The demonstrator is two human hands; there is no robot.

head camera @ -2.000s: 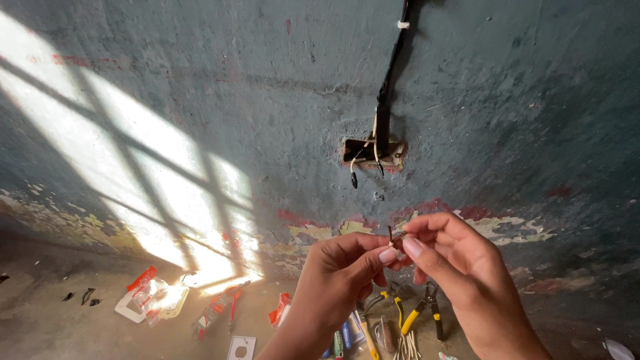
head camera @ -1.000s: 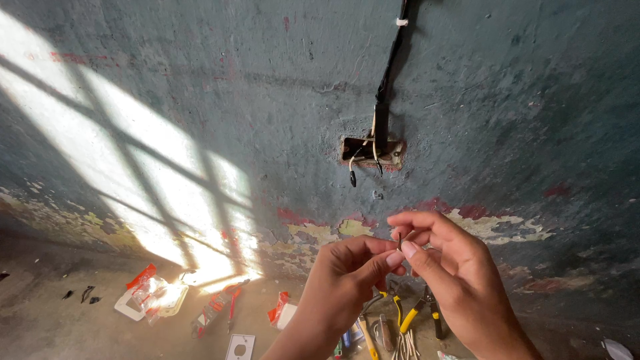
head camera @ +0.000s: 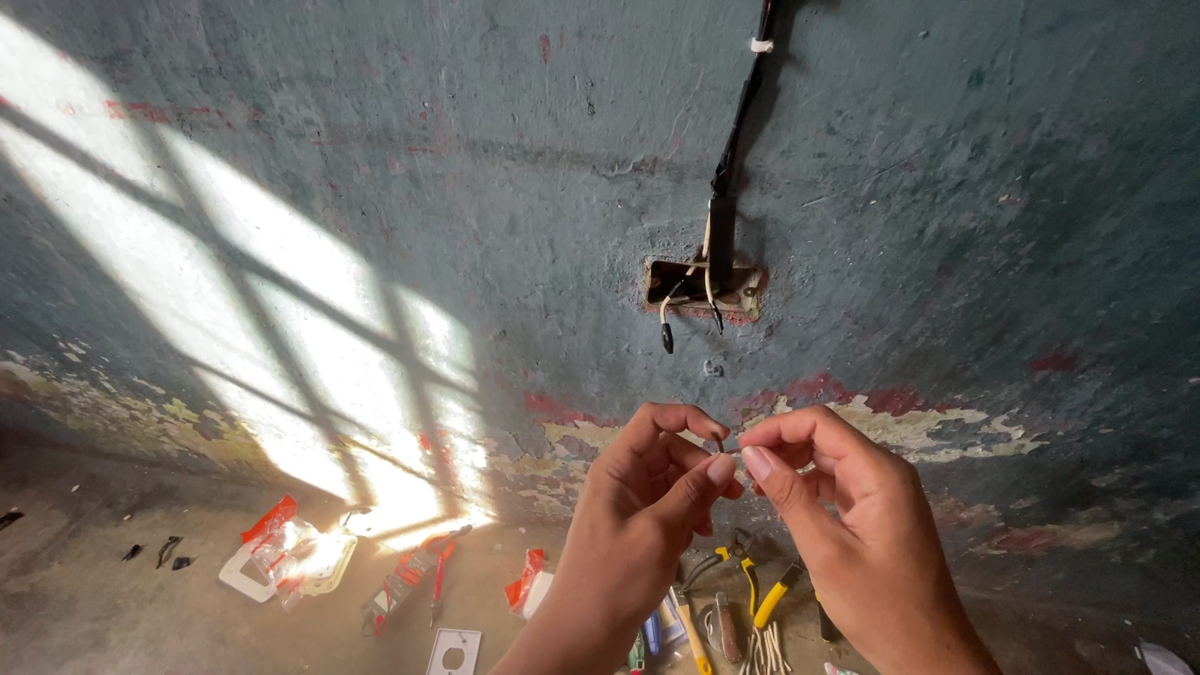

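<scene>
My left hand point(head camera: 647, 506) and my right hand point(head camera: 834, 516) meet at the fingertips, low in front of the wall. Both pinch a small, thin, dark piece point(head camera: 720, 442); what it is cannot be told, as the fingers hide most of it. Above them a recessed metal wall box point(head camera: 750, 292) sits in the blue-grey wall. A black-wrapped cable point(head camera: 740, 122) with a white tie runs down into the box. Two pale wires hang out of it, their ends wrapped in black tape point(head camera: 667, 338).
On the floor lie clear and red plastic packaging point(head camera: 286, 553), a red screwdriver point(head camera: 439, 586), a white outlet cover plate point(head camera: 456, 653), yellow-handled pliers point(head camera: 772, 600), a folding knife point(head camera: 726, 628) and short pale wire pieces point(head camera: 767, 652). Peeling paint point(head camera: 900, 436) marks the lower wall.
My fingertips have drawn slightly apart, and my left forefinger now bends over the small dark piece. The wall box and its wires have not moved.
</scene>
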